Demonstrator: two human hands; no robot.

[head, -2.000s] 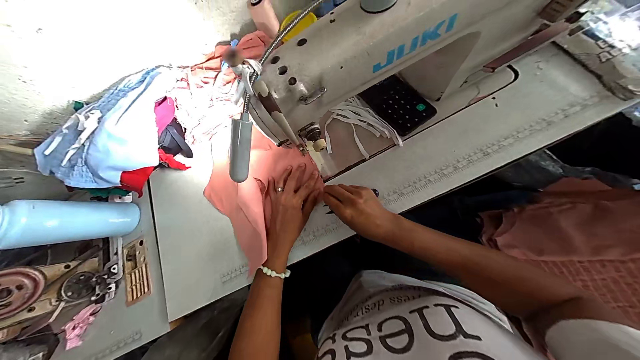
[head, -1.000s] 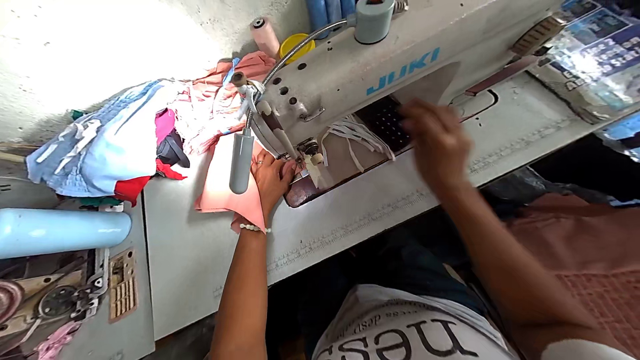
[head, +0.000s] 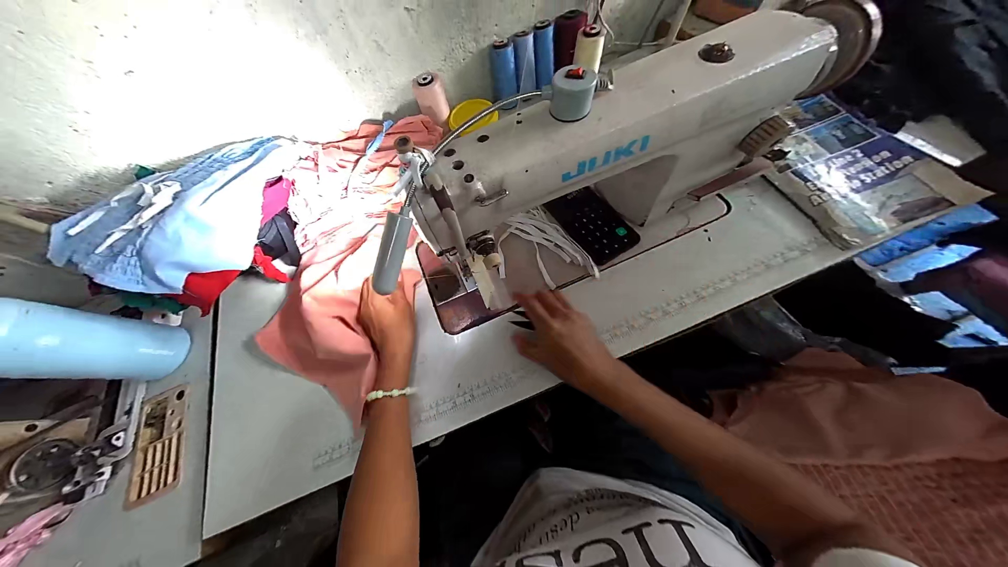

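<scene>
A Juki industrial sewing machine (head: 630,134) stands on the white table, a grey lamp tube (head: 390,253) hanging by its needle area. My left hand (head: 390,315) rests on salmon-pink fabric (head: 327,323) left of the needle; the lamp tube hides part of the fingers, so their grip is unclear. Right of the presser foot (head: 472,276), my right hand (head: 563,339) is low over the table edge, blurred, with a dark pointed object (head: 520,319) at its fingers. Whether it grips that object cannot be told. White strips (head: 551,248) lie beside a black phone (head: 594,224) under the machine arm.
Blue and red garments (head: 213,228) are piled at the left. A light blue bottle (head: 87,339) lies near a second machine's parts. Thread spools (head: 524,59) and a yellow lid (head: 472,116) stand behind. At the right are a printed packet (head: 874,173) and more pink fabric (head: 882,409).
My right hand has come down from in front of the machine arm to the table near the needle. My left hand and the pink fabric are now farther from the needle. The view has shifted.
</scene>
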